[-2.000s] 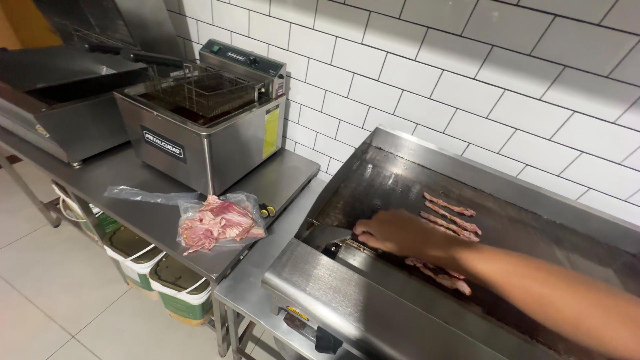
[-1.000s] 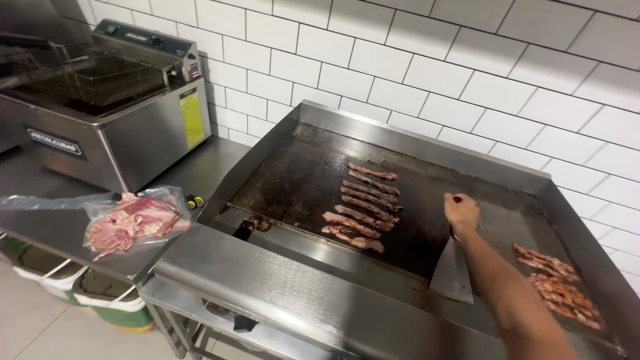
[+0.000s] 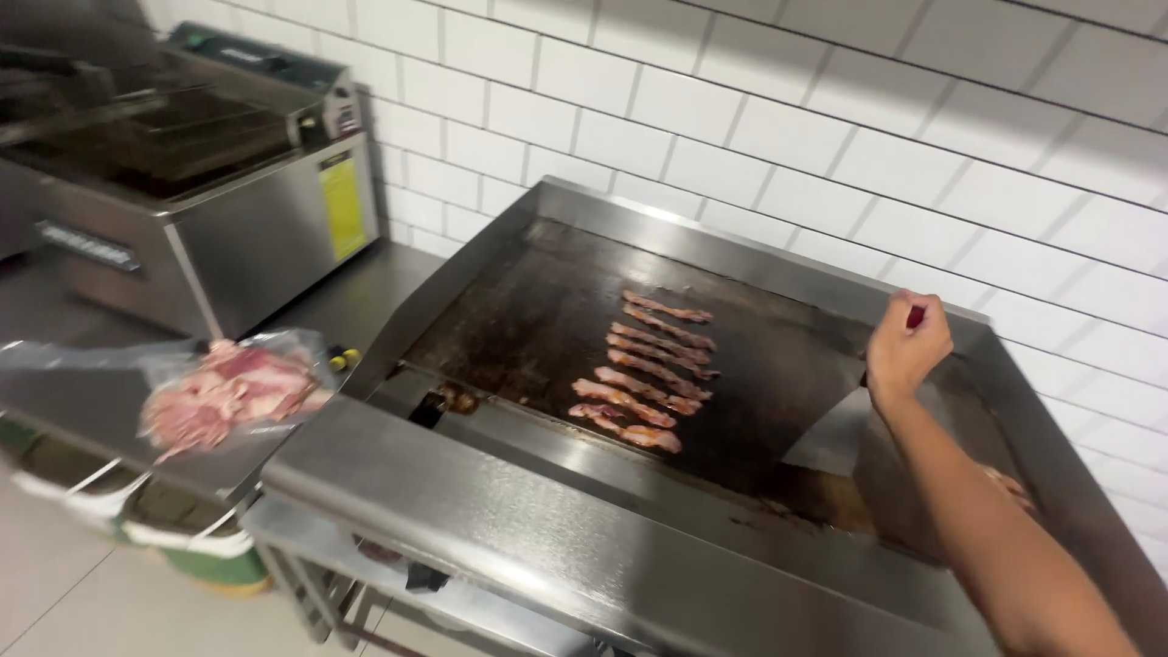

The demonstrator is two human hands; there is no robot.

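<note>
My right hand (image 3: 908, 347) is closed around the dark red handle of a metal spatula (image 3: 826, 433), whose wide blade rests on or just over the right half of the flat griddle (image 3: 511, 310). Left of the blade, several bacon strips (image 3: 652, 365) lie in a row on the dark cooking surface. More bacon (image 3: 1008, 488) shows at the far right, mostly hidden behind my forearm. My left hand is out of view.
A clear plastic bag of raw bacon (image 3: 242, 392) lies on the steel table (image 3: 401, 274) left of the griddle, beside a deep fryer (image 3: 265, 219). White tiles (image 3: 748, 173) back the griddle. Buckets (image 3: 196, 547) stand below the table.
Two seconds ago my right hand was at the griddle's front left, by the bacon strips; now it is at the right side with the spatula. The view has shifted.
</note>
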